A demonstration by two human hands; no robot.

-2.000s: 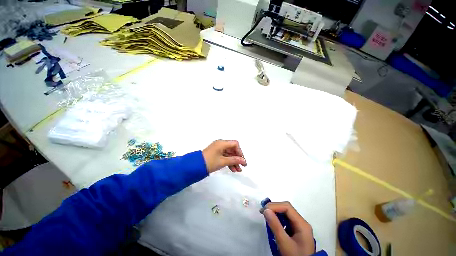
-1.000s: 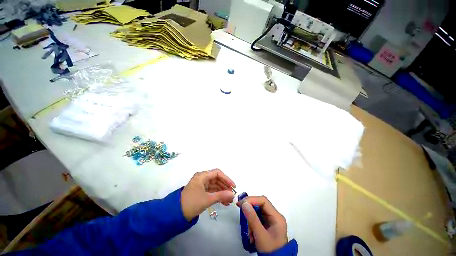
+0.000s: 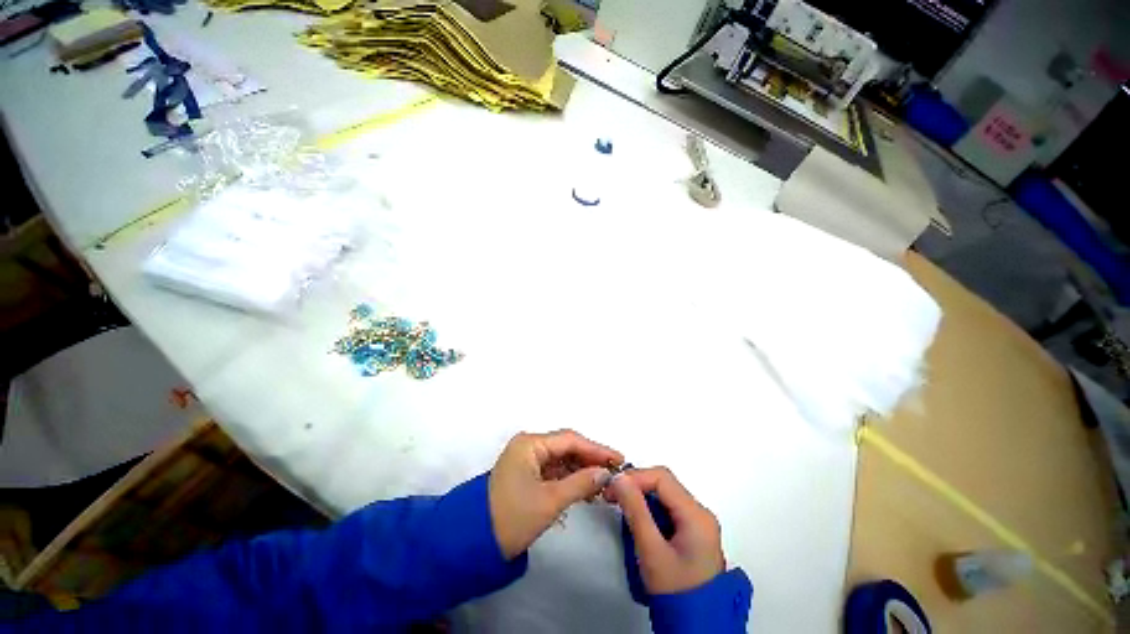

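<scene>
My left hand (image 3: 540, 488) and my right hand (image 3: 673, 533) meet at the front centre, fingertips together. My left fingers pinch a small metal piece (image 3: 616, 471), mostly hidden by the fingertips. My right hand holds the dark blue tape wad (image 3: 636, 554) in its palm, and its thumb and finger touch the piece. A loose hardware piece (image 3: 560, 521) shows partly below my left hand. The pile of gold and turquoise hardware (image 3: 394, 344) lies left of and beyond my hands.
A clear plastic bag with white contents (image 3: 254, 243) lies at left. White sheets (image 3: 855, 334) are heaped at right. A blue tape roll (image 3: 885, 612) and an amber-bottomed bottle (image 3: 988, 572) sit on the brown board (image 3: 979, 421). A white bottle with blue cap (image 3: 595, 171) stands beyond.
My left hand has come from near the pile down to my right hand, and both now meet at the small piece. The view has shifted, so the table appears higher.
</scene>
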